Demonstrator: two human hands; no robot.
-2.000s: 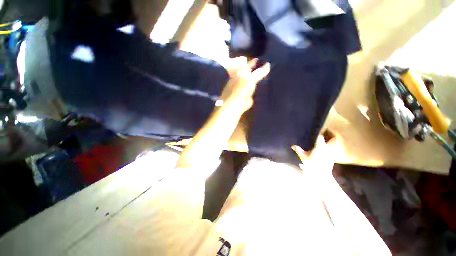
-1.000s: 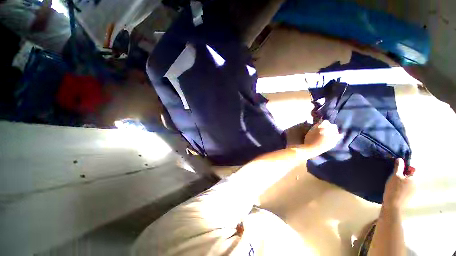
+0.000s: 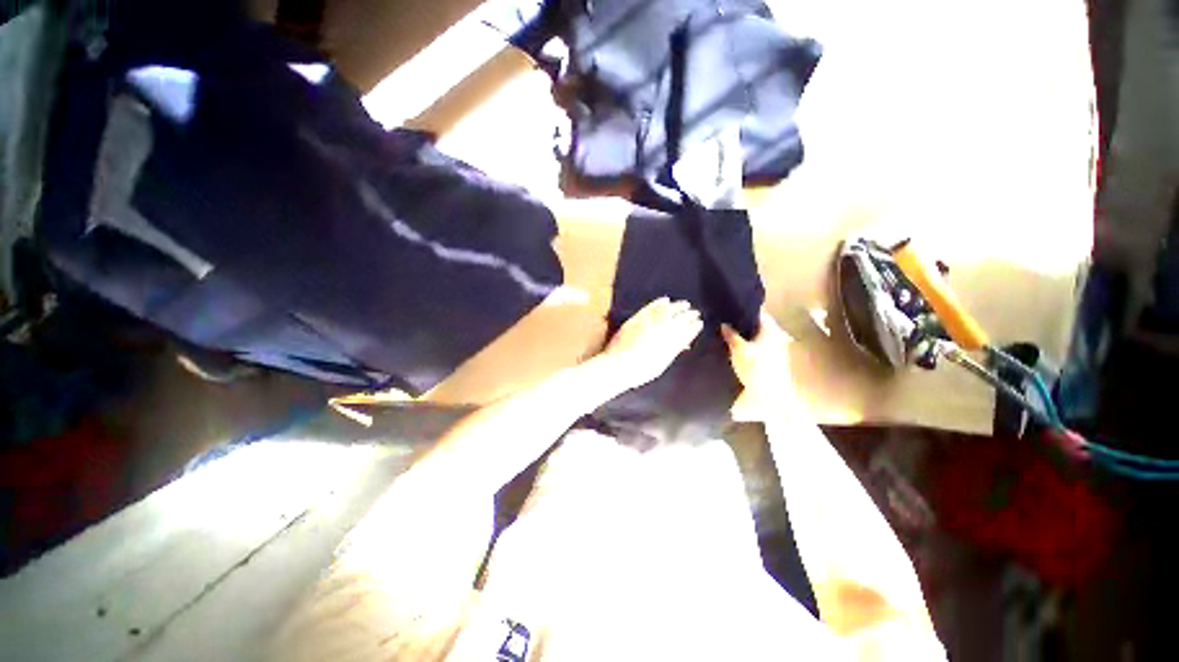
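A dark navy garment panel (image 3: pixel 685 252) lies in front of me, its near end at the table's front edge against my body. My left hand (image 3: pixel 657 339) rests on its left part, fingers together and bent on the cloth; whether it pinches any cloth is hidden. My right hand (image 3: pixel 760 362) holds the panel's right edge, thumb on top. The steam iron (image 3: pixel 879 304), with a yellow-orange handle, stands on the table to the right, untouched. Glare washes out parts of both hands.
A large navy stack (image 3: pixel 323 233) with pale patches covers the left and overhangs the table edge. A navy pile (image 3: pixel 692 91) lies beyond the panel. A blue hose (image 3: pixel 1125 459) runs off right. A pale wooden board (image 3: pixel 194 569) is at lower left.
My view has swung back from the far pile. My hands have left that pile and are now at a panel close to my body. The iron is in view again at the right.
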